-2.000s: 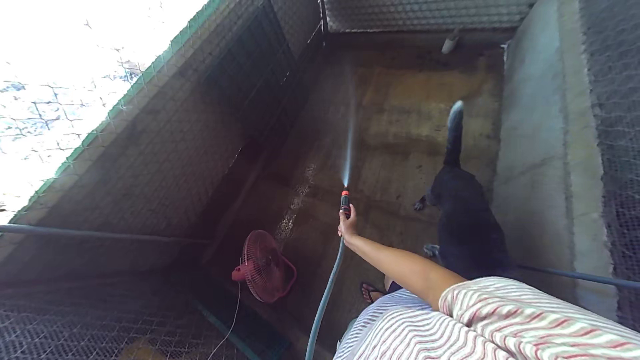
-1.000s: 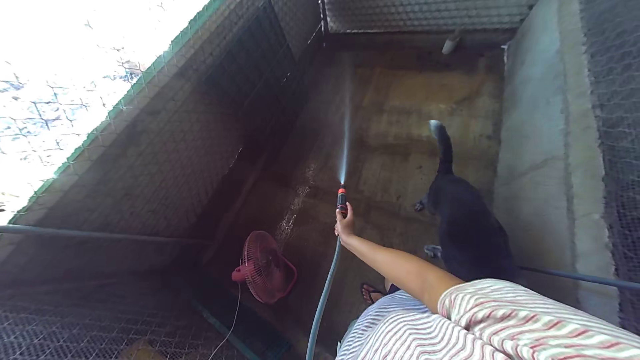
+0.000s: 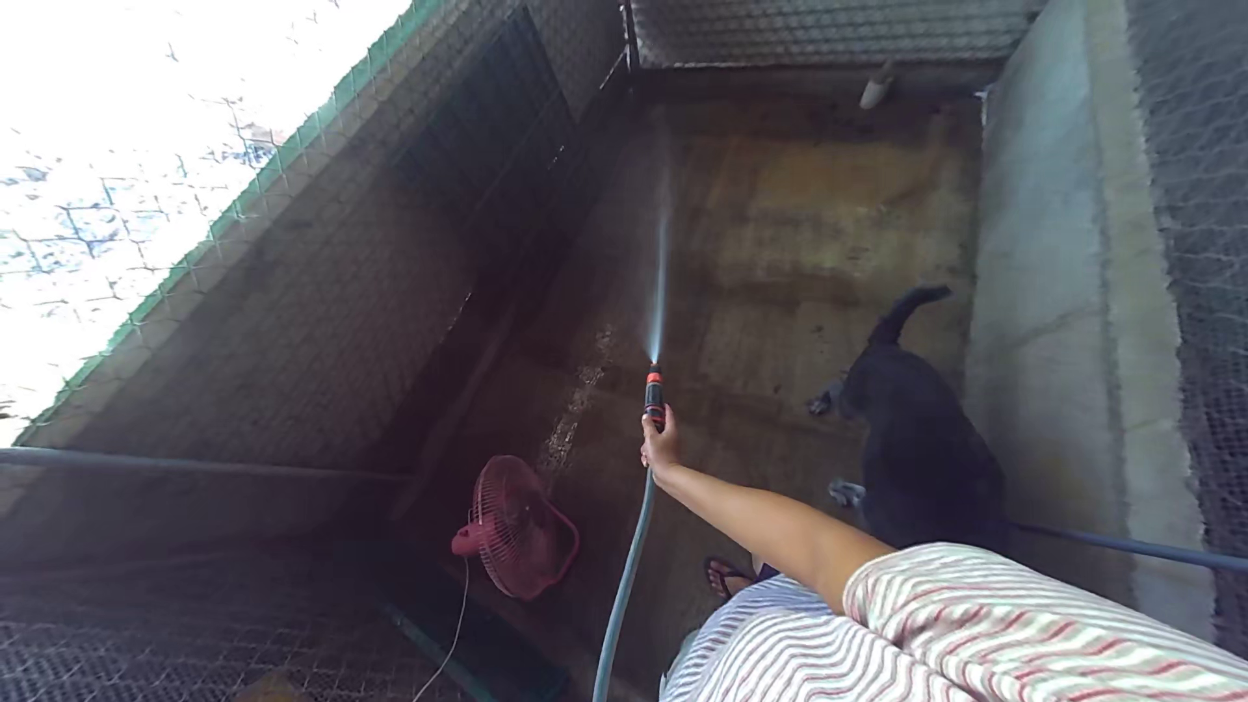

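Note:
My right hand (image 3: 661, 444) is closed around a black and orange hose nozzle (image 3: 654, 395), which sprays a narrow jet of water (image 3: 662, 283) toward the far end of the floor. A grey-blue garden hose (image 3: 629, 585) runs from the nozzle down to the bottom edge. Beside my forearm, on the right, a black dog (image 3: 921, 439) stands with its tail curved to the right. To the left of the hose, a red fan (image 3: 524, 526) with a thin cord rests on the wet concrete floor (image 3: 780, 263). My left hand is out of view.
Low concrete walls topped with wire mesh (image 3: 829, 29) enclose the pen, with a light wall (image 3: 1033, 292) on the right. A pale cylindrical object (image 3: 877, 90) lies near the far wall. Pipes (image 3: 195, 463) cross at left and at right. My sandalled foot (image 3: 723, 575) shows below my arm.
The dog's tail has swung from pointing toward the far wall to curving right, and its pale tip no longer shows. My right hand still holds the spraying nozzle in nearly the same place.

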